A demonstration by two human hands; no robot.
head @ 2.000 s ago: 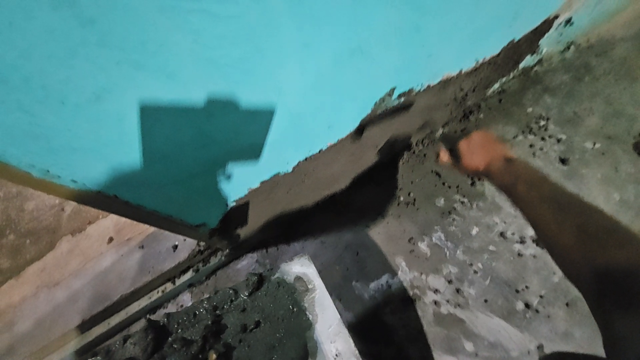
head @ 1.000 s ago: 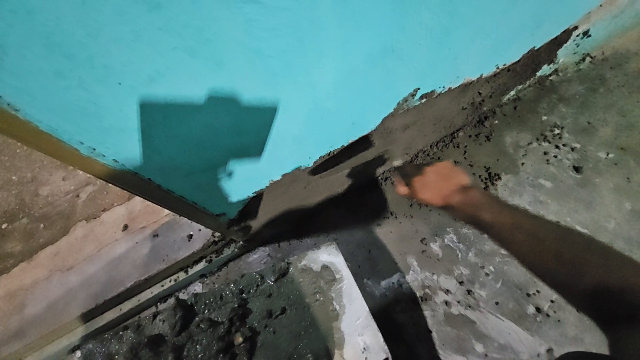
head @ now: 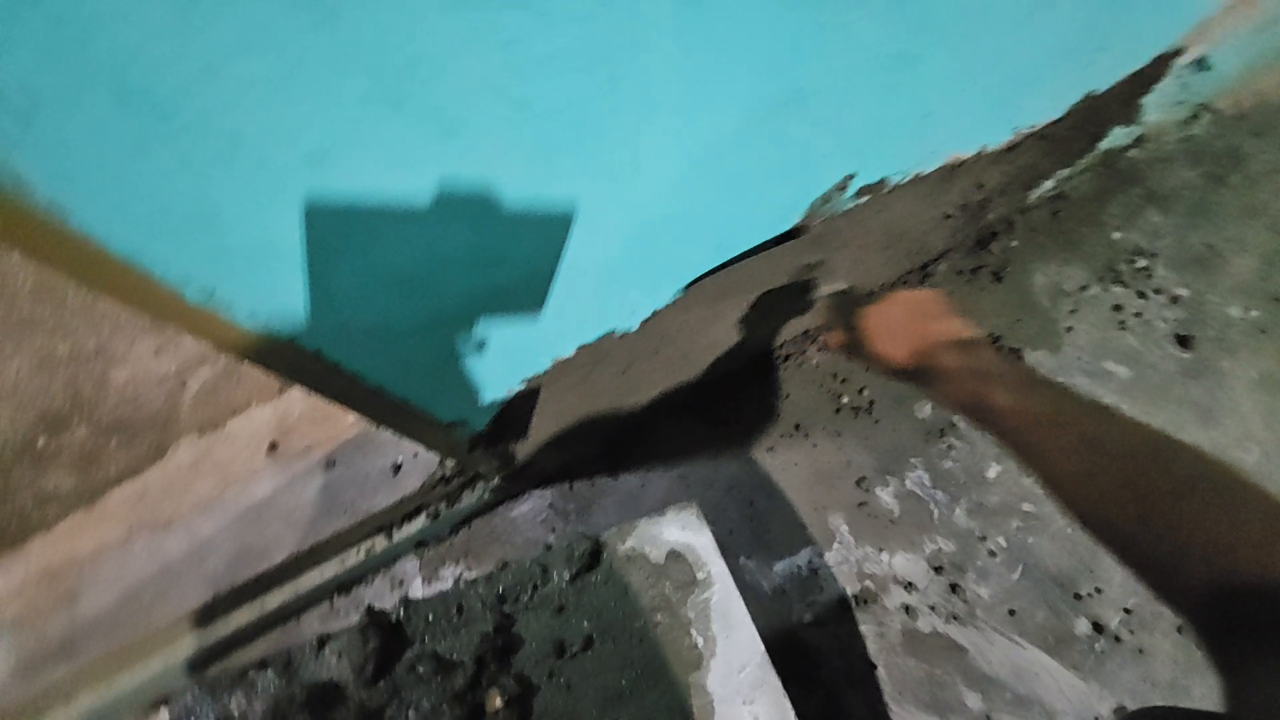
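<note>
My right hand [head: 905,325] is closed around the handle of what looks like a trowel [head: 745,258]; its blade shows as a thin dark edge at the wall side of the mortar, and blur hides its exact shape. Beneath and beside it, a band of smoothed grey mortar [head: 640,370] runs along the foot of the turquoise wall [head: 700,120]. The forearm comes in from the lower right. My left hand is out of view. Wet dark mortar [head: 520,630] lies in a heap on a pale-edged board or slab [head: 735,620] at the bottom.
Mortar crumbs [head: 1130,290] are scattered over the rough grey floor [head: 1050,560] at the right. A narrow raised strip [head: 330,560] crosses the lower left, beside a brownish surface [head: 110,400]. A boxy shadow [head: 430,260] falls on the wall.
My right hand first moved down and left along the mortar band with the tool, then slightly back up and right. The dark blade showed broader one second ago than now.
</note>
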